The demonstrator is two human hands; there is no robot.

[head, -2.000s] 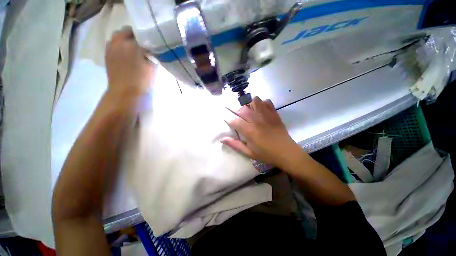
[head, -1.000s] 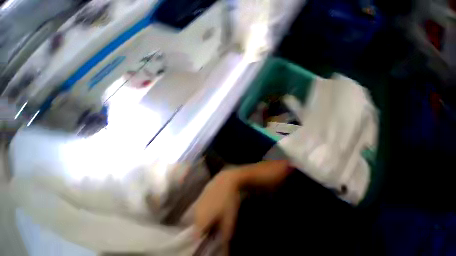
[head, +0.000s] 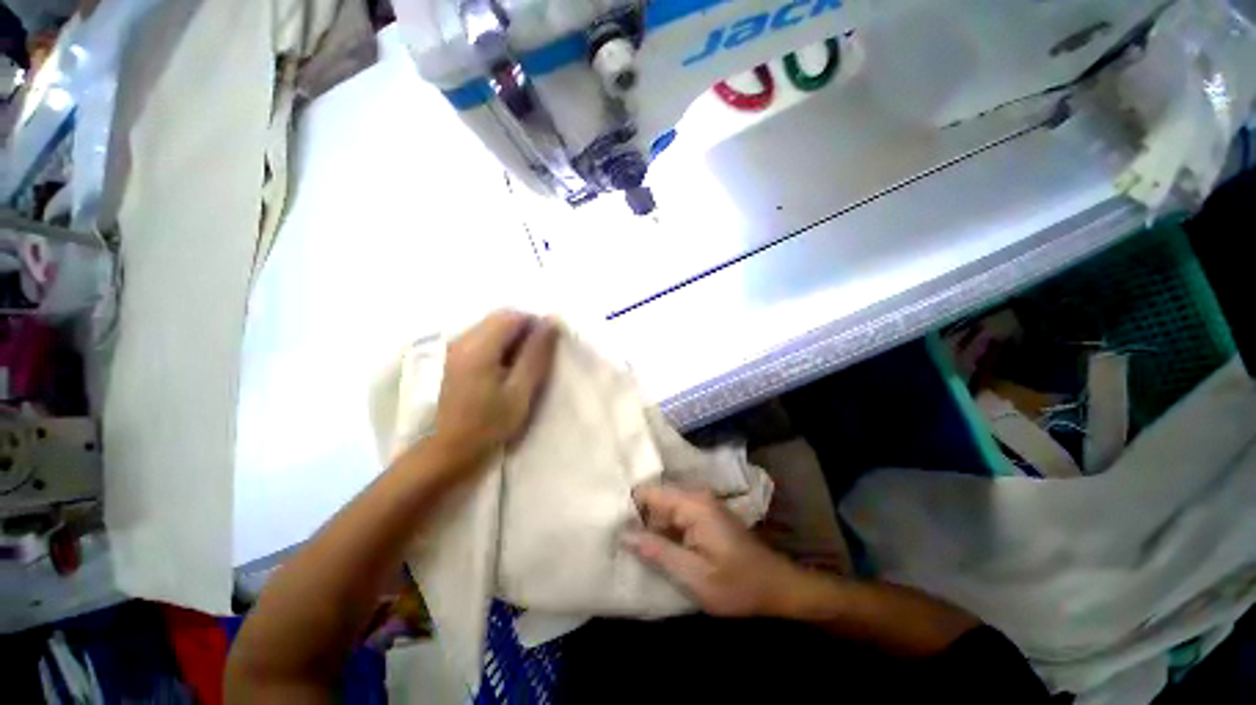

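Observation:
A limp beige garment panel point(head: 572, 482) lies over the table's front edge and hangs toward my lap. My left hand point(head: 489, 383) pinches its upper part, fingers bent over the cloth. My right hand point(head: 703, 548) grips its right edge lower down, thumb and fingers on a fold. A narrow pale strip point(head: 422, 388) shows at the panel's left side. The sewing machine head point(head: 551, 83) stands behind, with the presser foot area point(head: 636, 200) apart from the cloth. The far side of the panel is hidden.
Long beige waiting panels point(head: 186, 303) lie at the left. Red and green scissors handles point(head: 745, 91) show behind the machine head. A plastic bag point(head: 1196, 103) is at the right end. A green basket point(head: 971, 400) with scraps and draped cloth, and a blue crate point(head: 513, 658), are below.
The view has swung back left from the basket. Compared with the earliest frame, the panel is away from the needle, nearer the lap, and both hands have moved down with it.

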